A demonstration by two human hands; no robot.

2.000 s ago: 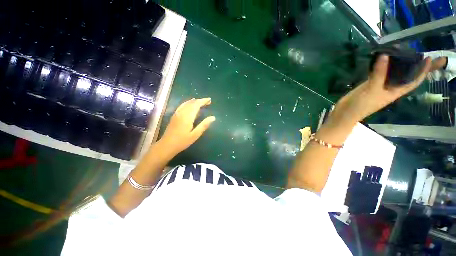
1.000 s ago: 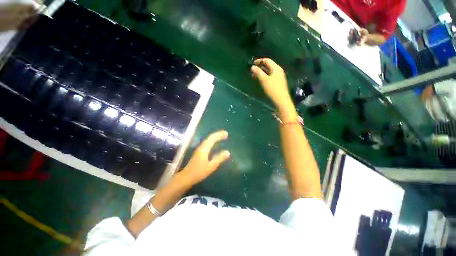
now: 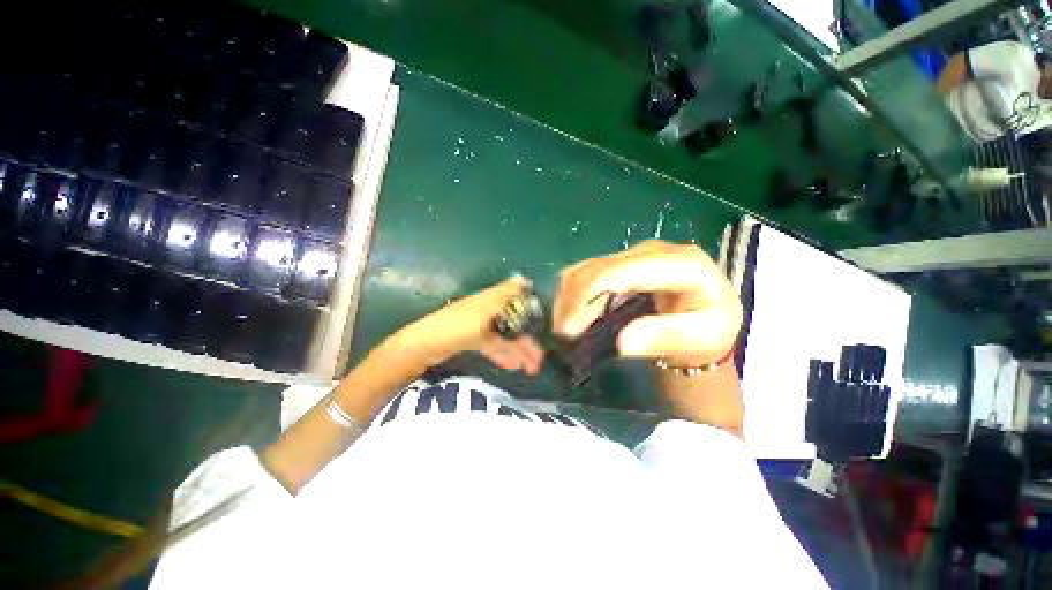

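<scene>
My left hand holds a small adapter housing with pale and yellowish parts showing inside. My right hand is close beside it, in front of my chest, and grips a bundled thin black cord. The cord bundle reaches toward the housing; whether the two join is blurred. Both hands are above the green bench.
A large tray of black covers lies at left. At right a white board bears a small group of black covers. Beyond the bench, scattered adapters lie on the green conveyor. A person in white is at upper right.
My right hand has come back from over the conveyor to my left hand, now with a cord bundle. My left hand, empty before, now holds the housing. The camera view has shifted.
</scene>
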